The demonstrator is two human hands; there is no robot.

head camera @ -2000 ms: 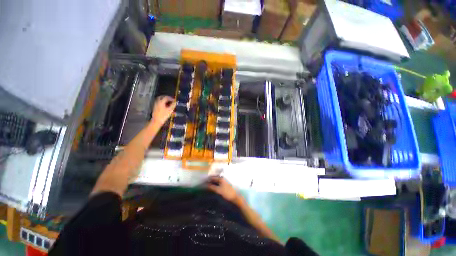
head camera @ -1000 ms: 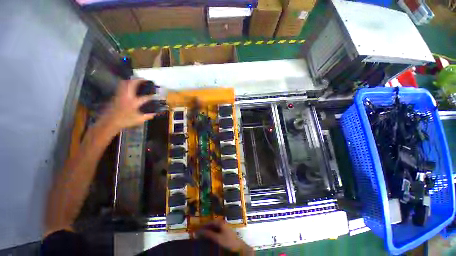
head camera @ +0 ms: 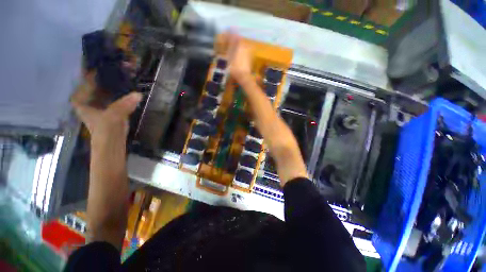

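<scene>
The orange test fixture lies on the conveyor bed, with black power adapters seated in two rows and a green strip between them. My left hand is raised at the left, fingers spread around a bunch of black adapters. My right hand is blurred over the far end of the fixture, and its forearm crosses the right row, hiding part of it. Whether my right hand holds anything cannot be told.
A blue crate of black adapters stands at the right. Conveyor rails run beside the fixture. A grey-white cabinet is at the left, a red bin at the lower left. A white box-shaped unit stands at the upper right.
My left hand has moved left and nearer the camera, with a larger bunch of adapters. My right hand has gone from the fixture's near end to its far end. The view has turned.
</scene>
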